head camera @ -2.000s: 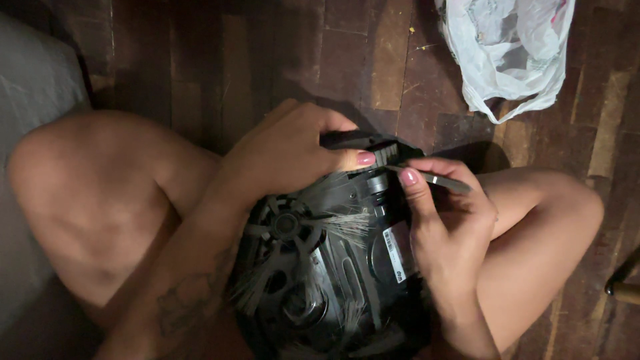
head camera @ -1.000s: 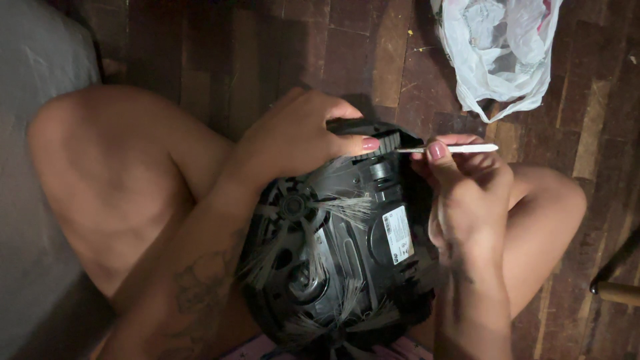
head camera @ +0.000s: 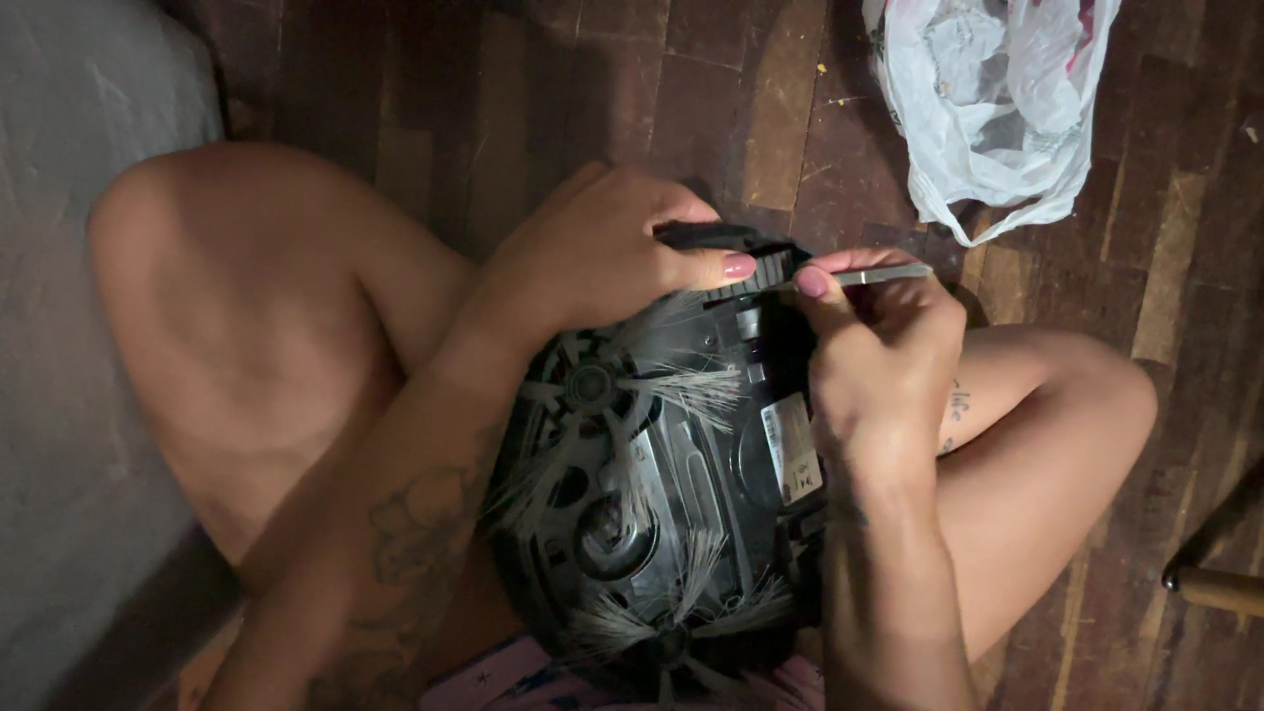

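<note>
An upturned black robot vacuum cleaner (head camera: 731, 454) lies in my lap, its underside showing two side brushes with pale bristles (head camera: 592, 383) and a label with writing (head camera: 790, 446). My left hand (head camera: 612, 257) grips its far edge, the thumb pressed on a ridged drive wheel (head camera: 755, 275). Between thumb and fingers, my right hand (head camera: 879, 346) holds a slim metal tool (head camera: 874, 276), perhaps tweezers; its tip points at the wheel's right end. Whether the tip touches the wheel cannot be told.
A white plastic bag (head camera: 997, 148) with crumpled contents sits on the wooden parquet floor (head camera: 691, 109) at the upper right. Grey upholstery (head camera: 89, 296) runs along the left. A wooden rod-like piece (head camera: 1220, 588) lies at the right edge. Small yellow crumbs dot the floor near the bag.
The tool in my right hand has changed its angle, tilting down to the right first and now slightly up. My left hand has stayed on the vacuum's edge by the wheel.
</note>
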